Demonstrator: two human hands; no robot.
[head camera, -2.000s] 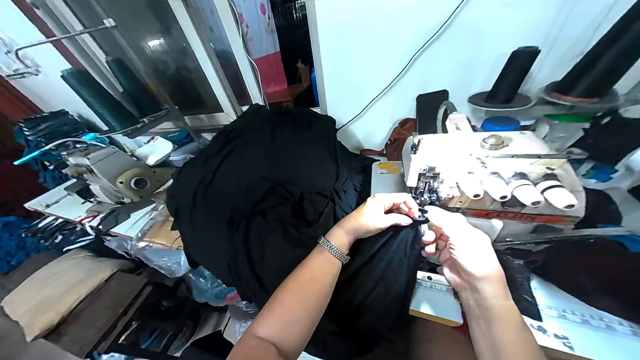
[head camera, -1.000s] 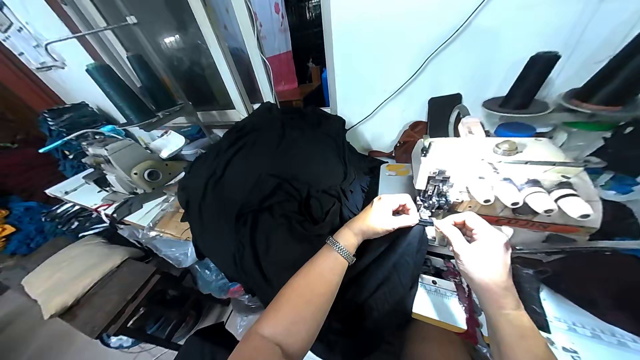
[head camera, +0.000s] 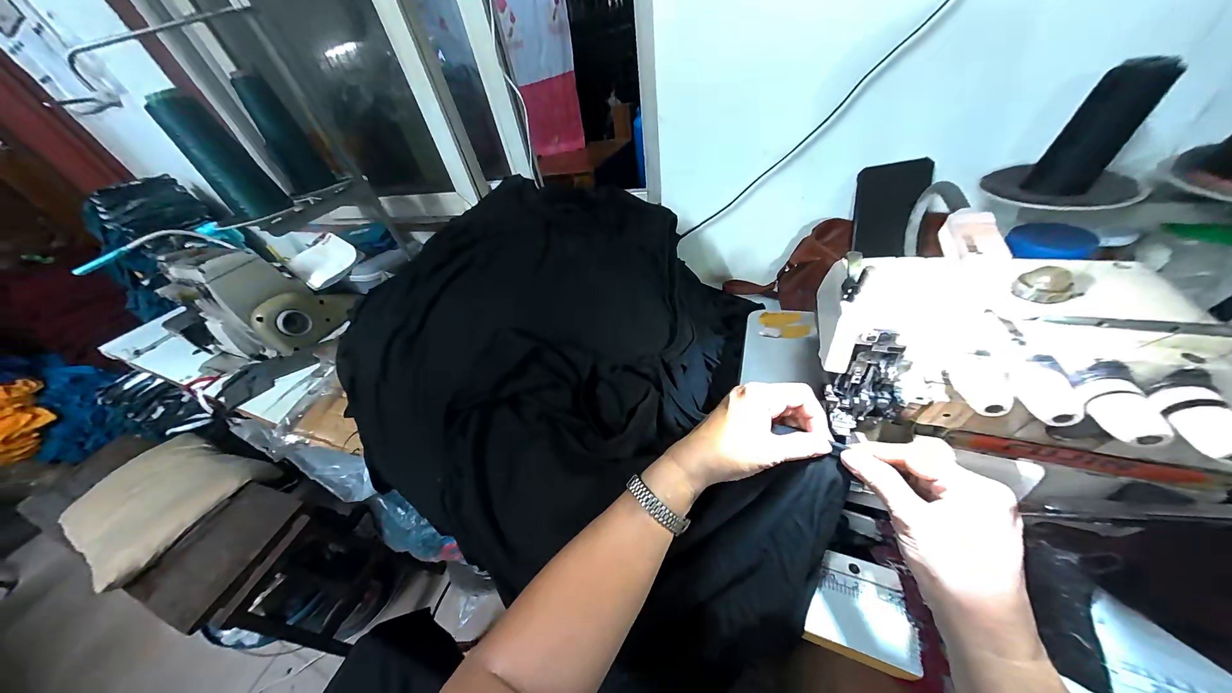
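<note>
Black fabric (head camera: 751, 549) hangs from the front of an overlock sewing machine (head camera: 924, 308), its upper edge just below the needle and presser-foot area (head camera: 861, 385). My left hand (head camera: 760, 433), with a metal watch band at the wrist, pinches that edge left of the presser foot. Close by on the right, my right hand (head camera: 943, 510) has thumb and forefinger together at the edge's right end, where a small dark bit shows between the fingertips. A large heap of black fabric (head camera: 549, 318) lies to the left of the machine.
Black thread cones (head camera: 1102, 125) stand behind the machine, near a brown leather bag (head camera: 818, 260). A second sewing machine (head camera: 260, 298) is at the left, with a cushion (head camera: 154, 500) on a wooden bench (head camera: 221, 549) below it. A white ruled plate (head camera: 866, 611) lies under the machine's front.
My right hand was apart from my left a second ago and has come back in, its fingertips now beside those of my left hand at the fabric edge.
</note>
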